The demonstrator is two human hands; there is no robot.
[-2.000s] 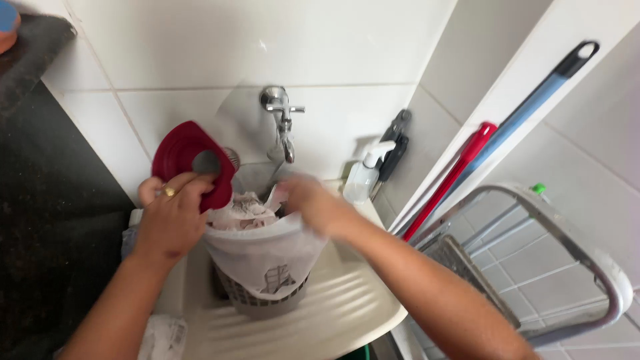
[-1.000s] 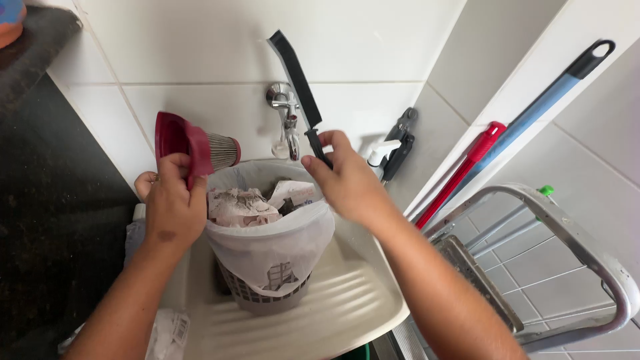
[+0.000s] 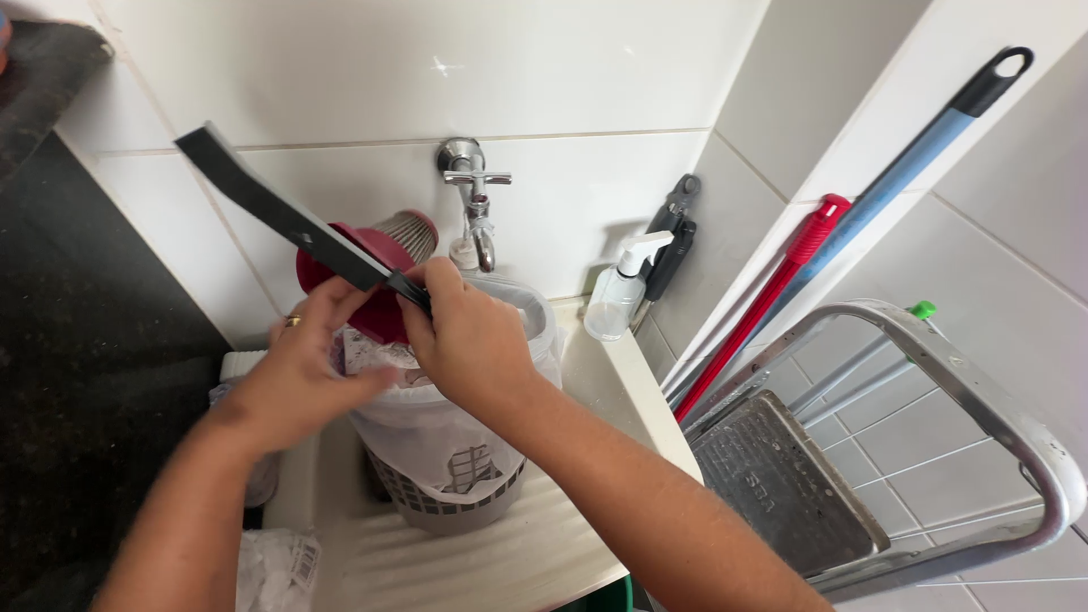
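My right hand (image 3: pixel 472 331) grips the short handle of a narrow black brush (image 3: pixel 293 223), whose long strip slants up to the left. Behind it, my left hand (image 3: pixel 297 365) has its fingertips at a red plastic cup-shaped filter holder (image 3: pixel 374 246) with a pleated filter (image 3: pixel 410 234) at its far end. Both are over a grey perforated basket (image 3: pixel 459 510) lined with a white plastic bag (image 3: pixel 425 433). Crumpled paper with dark debris (image 3: pixel 374 353) lies in the bag. The brush and my right hand partly hide the red piece.
The basket stands in a cream ribbed laundry sink (image 3: pixel 595 544) under a chrome tap (image 3: pixel 478 191). A clear spray bottle (image 3: pixel 614 297) and black-handled tools (image 3: pixel 671 246) are at the sink's back corner. Red (image 3: pixel 765 297) and blue (image 3: pixel 901 178) poles lean beside a metal step ladder (image 3: pixel 960 365). A dark stone surface (image 3: pixel 93 365) is at left.
My right hand came out of the bag with the black brush, then moved left to the red piece. The brush now slants left across it, where it was held apart a second ago.
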